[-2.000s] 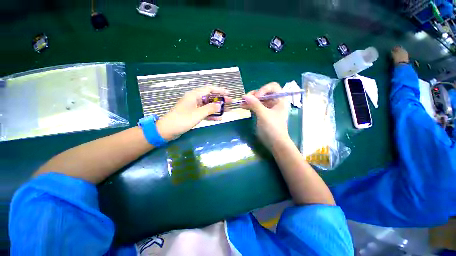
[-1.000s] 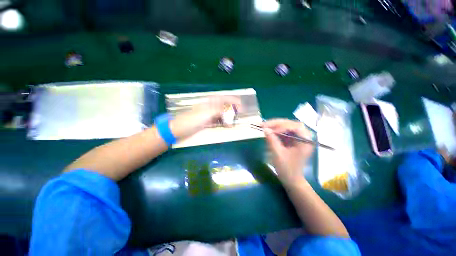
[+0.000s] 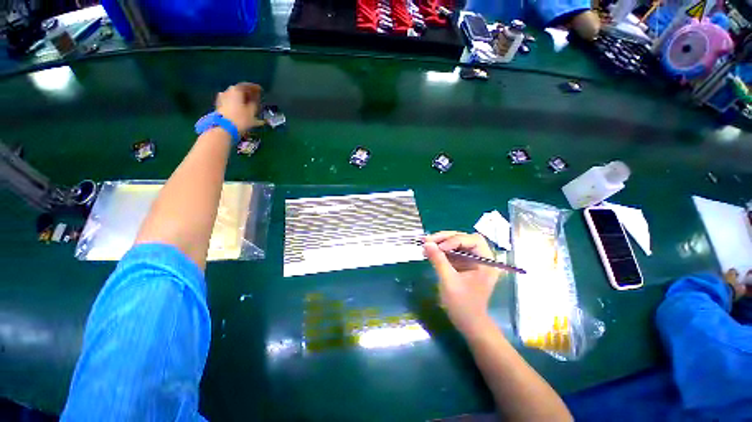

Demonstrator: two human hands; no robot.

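My left hand [image 3: 238, 109], with a blue wrist band, is stretched to the far side of the bench. Its fingers are beside a silvery module [image 3: 273, 116]; whether they touch it or hold anything is unclear. Another module [image 3: 249, 146] lies just below the hand. My right hand [image 3: 464, 280] holds thin dark tweezers [image 3: 486, 261], their tip at the right edge of the striped adhesive strip sheet [image 3: 353, 227]. More modules lie in a loose row, one left [image 3: 143, 149] and one mid-bench [image 3: 360, 157].
Amber tape pieces [image 3: 324, 321] lie near me. A clear bag with pale sheets [image 3: 124, 222] is under my left forearm. At right are a narrow bag [image 3: 540, 272], a white scrap [image 3: 493, 227], a phone [image 3: 613, 247], a white bottle [image 3: 595, 185] and another person's blue sleeve [image 3: 705, 330].
My left hand has moved from above the strip sheet to the far left modules. The module it held is no longer over the sheet. My right hand still holds the tweezers. The view has shifted.
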